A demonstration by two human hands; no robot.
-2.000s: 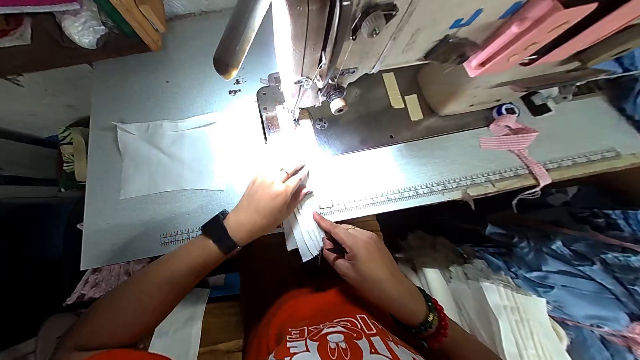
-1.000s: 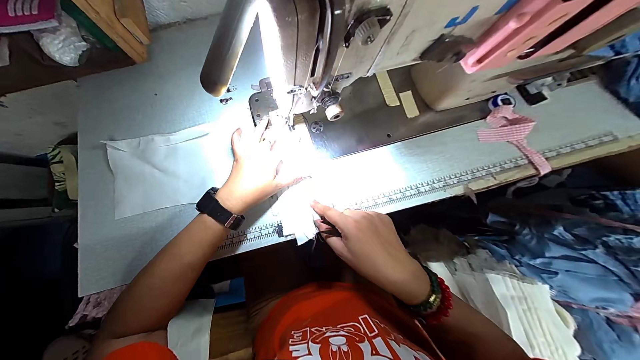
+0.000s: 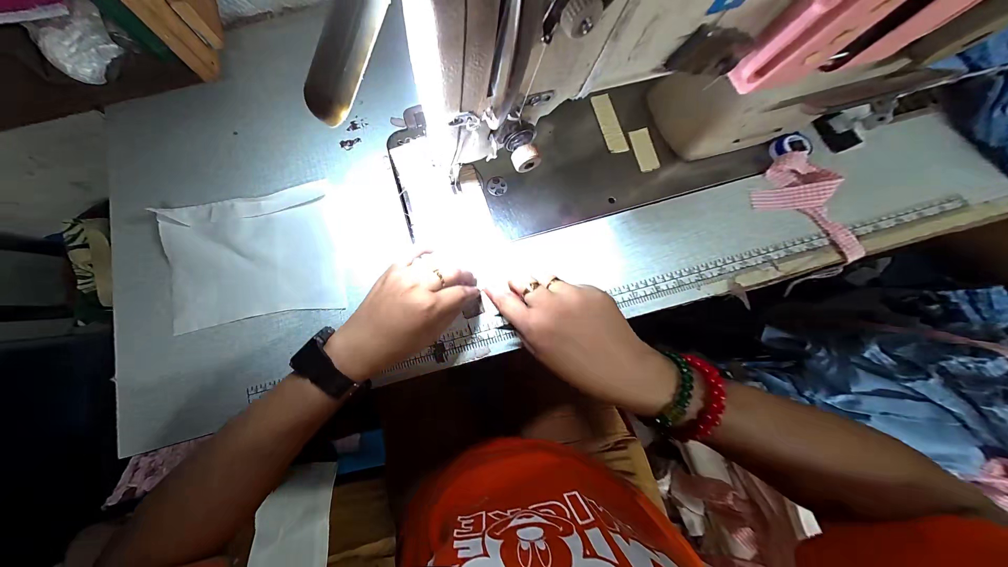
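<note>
Bright glare from the lamp washes out the cloth in front of the needle area of a sewing machine (image 3: 488, 150). My left hand (image 3: 409, 311), with a black watch on the wrist, rests at the near side of this glare, its fingers bent and fingertips low on white fabric (image 3: 461, 228). My right hand (image 3: 571, 331), with beaded bracelets, lies just to its right, thumb and index finger close to the left fingertips. Whether either hand pinches the fabric cannot be told. A separate white fabric piece (image 3: 252, 260) with a folded top edge lies flat at the left.
A measuring tape (image 3: 693, 276) runs along the table's front edge. Pink gingham strips (image 3: 811, 197) lie at the right. Blue cloth (image 3: 890, 370) is heaped below the table on the right. A pink plastic holder (image 3: 835, 39) is on the machine, and a wooden box (image 3: 185, 35) stands top left.
The pleated white fabric that hung over the table's front edge between my hands no longer shows there. My right hand has moved up onto the table, beside my left.
</note>
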